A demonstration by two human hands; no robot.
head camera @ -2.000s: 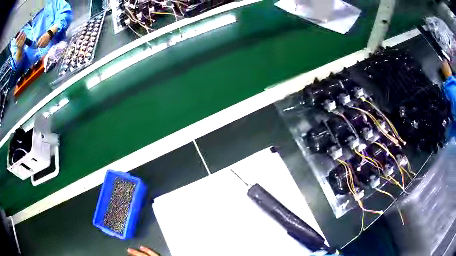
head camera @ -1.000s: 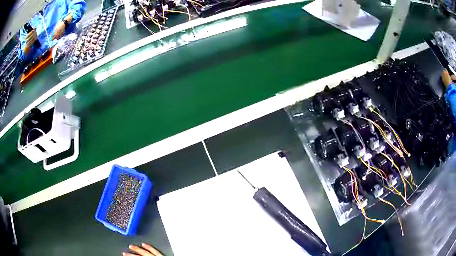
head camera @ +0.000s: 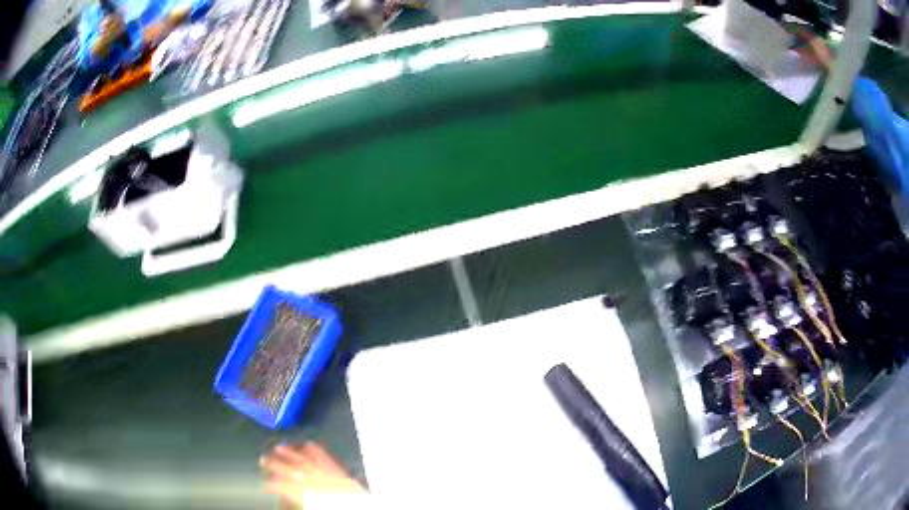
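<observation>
A black electric screwdriver (head camera: 606,434) lies on the right part of the white mat (head camera: 458,418); its thin bit is blurred out. A blue bin (head camera: 235,377) of small screws stands left of the mat. My left hand (head camera: 311,476) is at the bottom edge, below the bin and beside the mat, blurred and partly cut off. It looks empty with its fingers a little apart. My right hand is not in view.
A white housing (head camera: 189,214) with black parts sits on the green conveyor at the left. A tray (head camera: 688,383) of round black wired modules lies right of the mat. Another person's blue sleeve (head camera: 882,129) reaches in at upper right. A pale rail (head camera: 399,249) crosses between bench and belt.
The view has shifted and blurred. My left hand shows more, from the bottom edge. The housing on the belt appears farther right and larger. The other person's arm at right now extends toward the belt's far side.
</observation>
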